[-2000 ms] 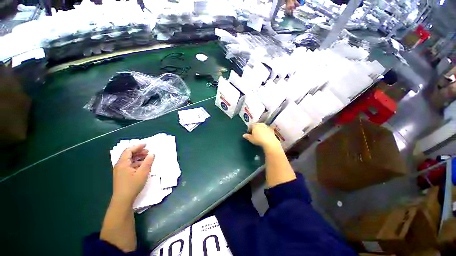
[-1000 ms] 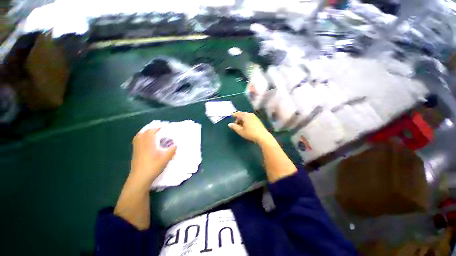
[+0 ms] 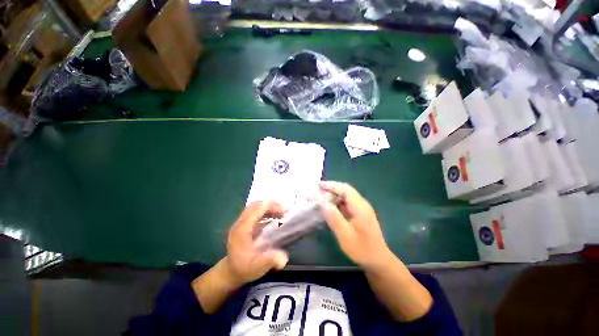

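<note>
My left hand [image 3: 253, 244] and my right hand [image 3: 354, 223] hold one small white carton [image 3: 297, 222] between them, near the front edge of the belt. The carton is blurred and tilted, so I cannot tell whether its ends are open. A pile of flat white carton blanks [image 3: 284, 172] with a round dark logo lies just beyond my hands. A little pile of white insert cards [image 3: 365, 140] lies to the right of the blanks.
Rows of white cartons [image 3: 474, 172] with raised flaps stand at the right. A clear polybag with black items [image 3: 323, 88] lies on the green belt [image 3: 164, 197]. A brown corrugated box [image 3: 161, 49] and another dark bag [image 3: 82, 82] are at back left. A white oval piece [image 3: 416, 55] lies beyond.
The view has swung left. My right hand has come from the insert cards to meet my left hand. A carton is now between both hands, and my left hand has moved to the near end of the pile.
</note>
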